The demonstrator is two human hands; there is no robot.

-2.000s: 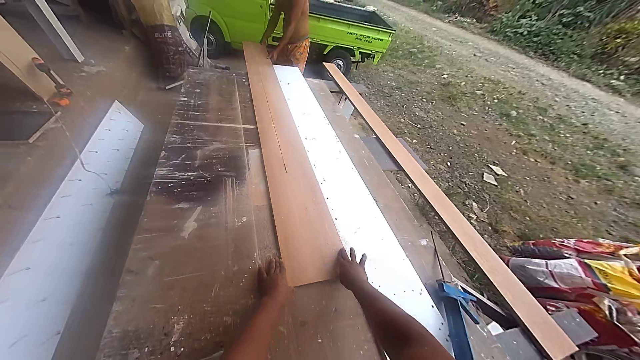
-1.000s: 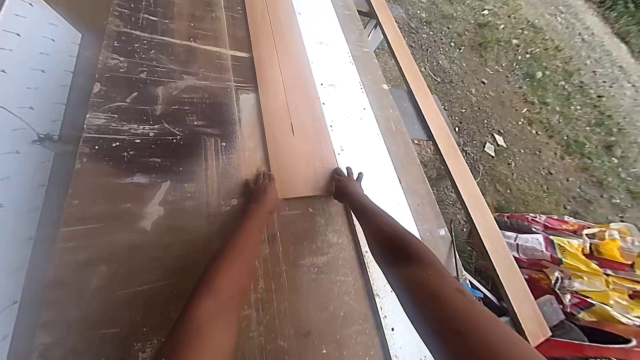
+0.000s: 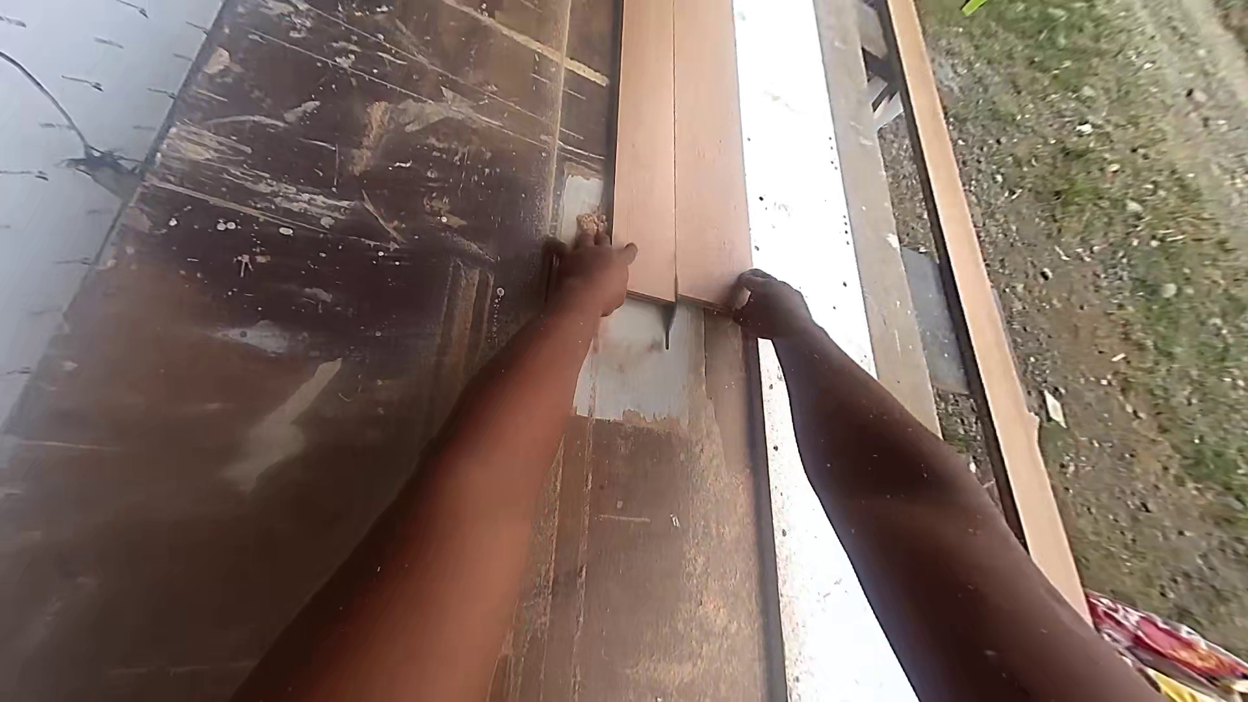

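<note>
Two strips of thin wooden board lie side by side on a worn wooden worktable, the left strip and the right strip, parted by a narrow slit. Their near ends are slightly uneven, and a small dark point shows beneath the slit. My left hand is at the left strip's near corner, its fingers partly around the edge. At the right strip's near corner, my right hand pinches the edge between thumb and fingers. A white speckled board runs along the right side of the strips.
The scratched worktable spreads left, with a white panel beyond it, a dark cord on it. A long narrow wooden strip lies along the right side. Colourful bags sit on the ground at lower right.
The slit in the board, which ended short of the near edge before, now runs through it, leaving two strips. The view has moved forward along the table.
</note>
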